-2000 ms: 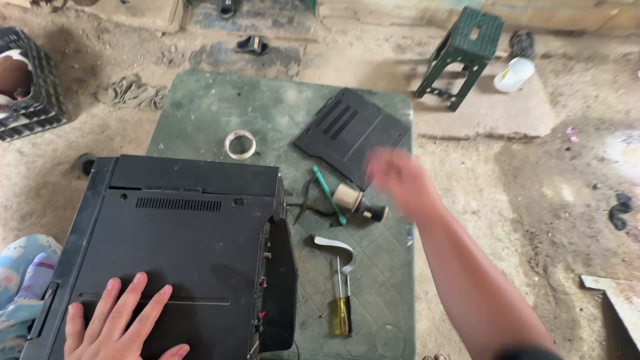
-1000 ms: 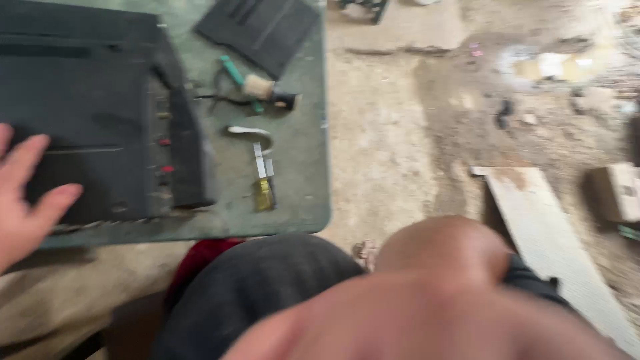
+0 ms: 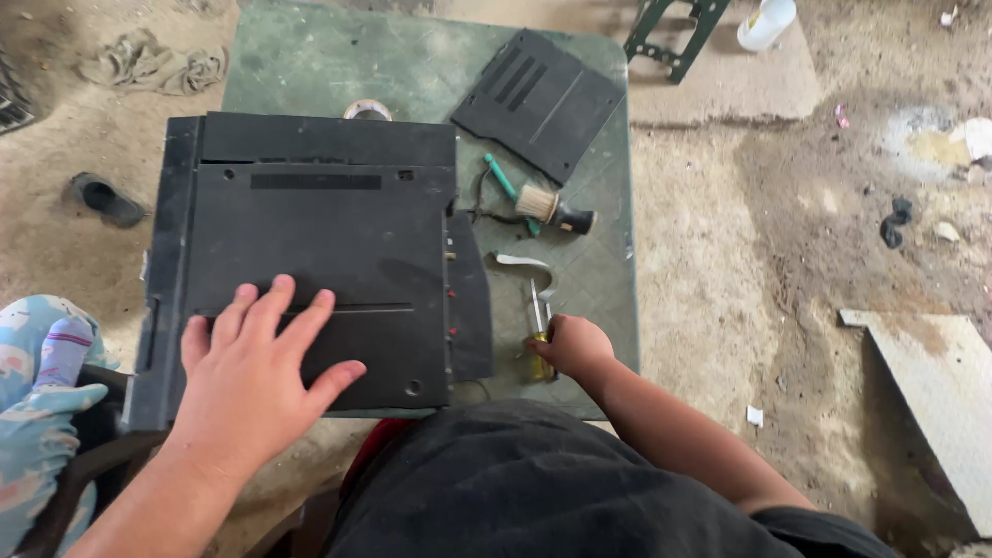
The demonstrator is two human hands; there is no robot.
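My left hand (image 3: 256,364) rests palm down with fingers spread on a black electronic device's casing (image 3: 325,232), which has a vent strip and screw holes. At the right of the casing, my right hand (image 3: 573,345) has its fingers at the yellow handle of a screwdriver (image 3: 539,364); whether it grips the handle is unclear. Another slim metal tool lies beside the shaft. Above them is a white flat ribbon cable (image 3: 523,261). A brush with a black handle (image 3: 573,219) lies across a green stick-like tool (image 3: 500,177) and a dark cord.
A black plastic cover panel (image 3: 542,105) and a tape roll (image 3: 368,110) lie on the green table (image 3: 294,46). Beyond stand a green stool (image 3: 674,39) and a white container (image 3: 766,25). A person in patterned clothing (image 3: 46,411) is at the left; a board (image 3: 930,387) lies right.
My right hand has come from beside the black cover panel to the screwdriver. My left hand stays on the casing.
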